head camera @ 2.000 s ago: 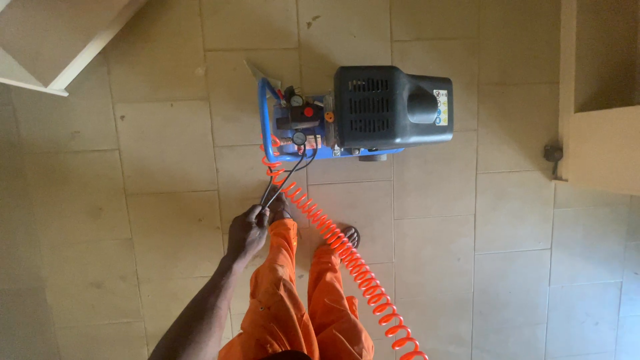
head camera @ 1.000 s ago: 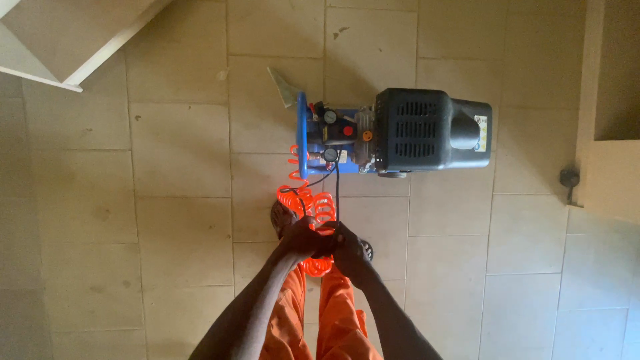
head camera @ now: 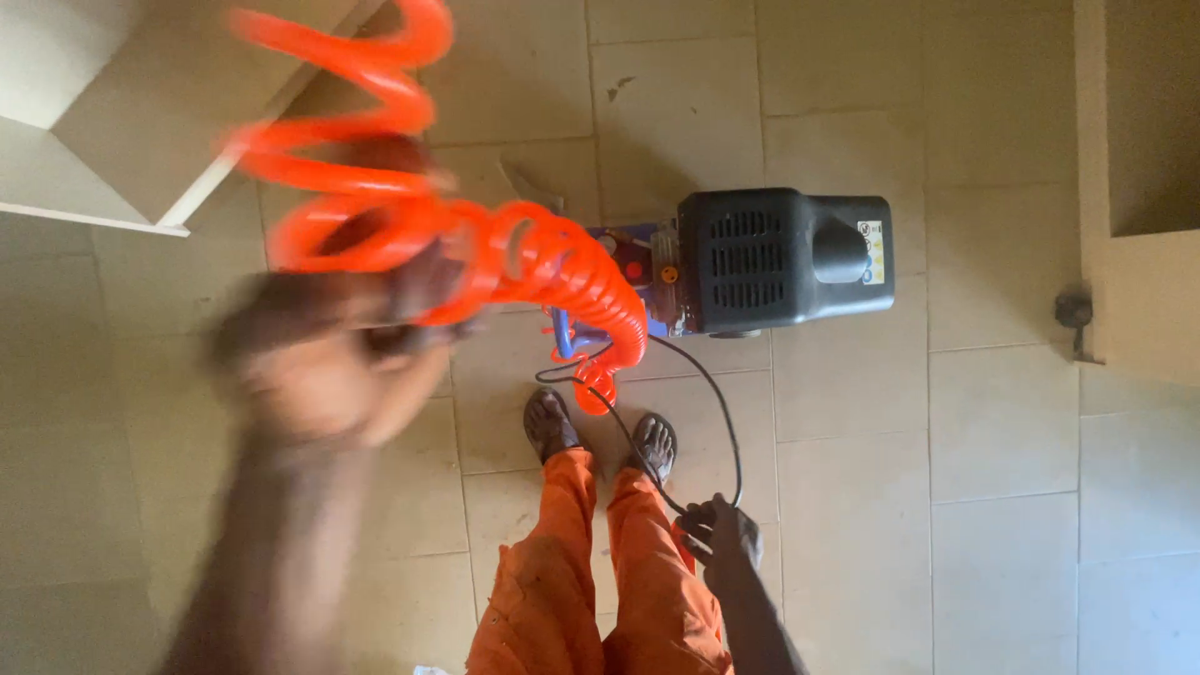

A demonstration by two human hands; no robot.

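Observation:
My left hand (head camera: pixel 347 347), blurred and raised close to the camera at the left, grips the orange coiled air hose (head camera: pixel 572 262). Loose coils rise above that hand, and tighter ones arch right and down toward the floor by my feet. My right hand (head camera: pixel 722 534) is low, beside my right leg, with its fingers closed on a thin black cable (head camera: pixel 727 412). The cable loops up to an air compressor (head camera: pixel 787 258) with a black cover and blue frame, which lies ahead of my feet. The hose hides part of the compressor's gauge end.
A pale cabinet or shelf corner (head camera: pixel 169 211) juts in at the upper left. At the right is a wooden furniture piece (head camera: pixel 1134 291) with a small dark object (head camera: pixel 1073 307) at its edge. Tiles (head camera: pixel 844 384) cover the floor; my sandalled feet (head camera: pixel 600 436) stand near the compressor.
My hands were together before my legs one second ago. Now my left hand is up and to the left with the hose, stretching its coils, and my right hand is apart, lower right, with the cable.

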